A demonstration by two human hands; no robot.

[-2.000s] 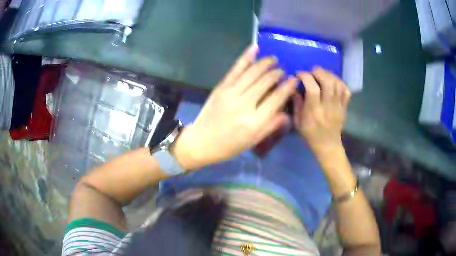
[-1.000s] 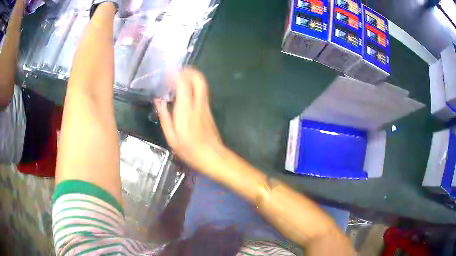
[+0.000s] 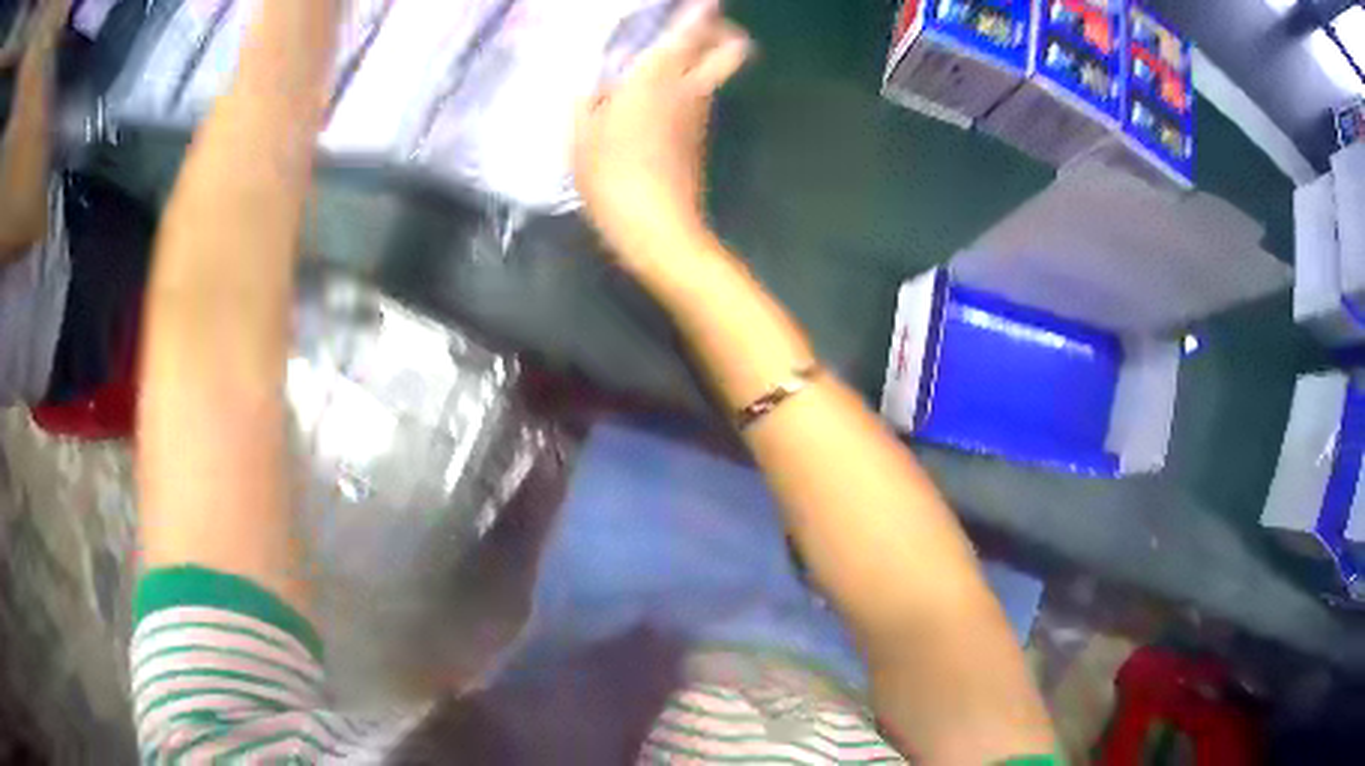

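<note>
A shiny clear tray (image 3: 449, 105) with pale wrapped products lies at the upper left, cut off by the top edge and blurred. My left forearm reaches up across it, and my left hand is beyond the top edge. My right hand (image 3: 651, 142) is at the tray's right side, with its fingers near the top edge; blur hides whether they grip anything. An open carton (image 3: 1025, 382) with a blue interior stands on the table right of my right forearm, its pale lid (image 3: 1123, 255) raised at the back.
Several printed blue-and-orange cartons (image 3: 1048, 75) stand in a row at the table's far side. More white-and-blue cartons (image 3: 1325, 449) are at the right edge. Empty-looking clear trays (image 3: 397, 404) are below the table edge at left. A red stool (image 3: 1183, 711) is at lower right. Another person's arm shows at far left.
Two seconds ago both hands were at the blue carton; then they moved to the tray. Since one second ago, my right hand has moved up and right along it, and my left hand has left the picture.
</note>
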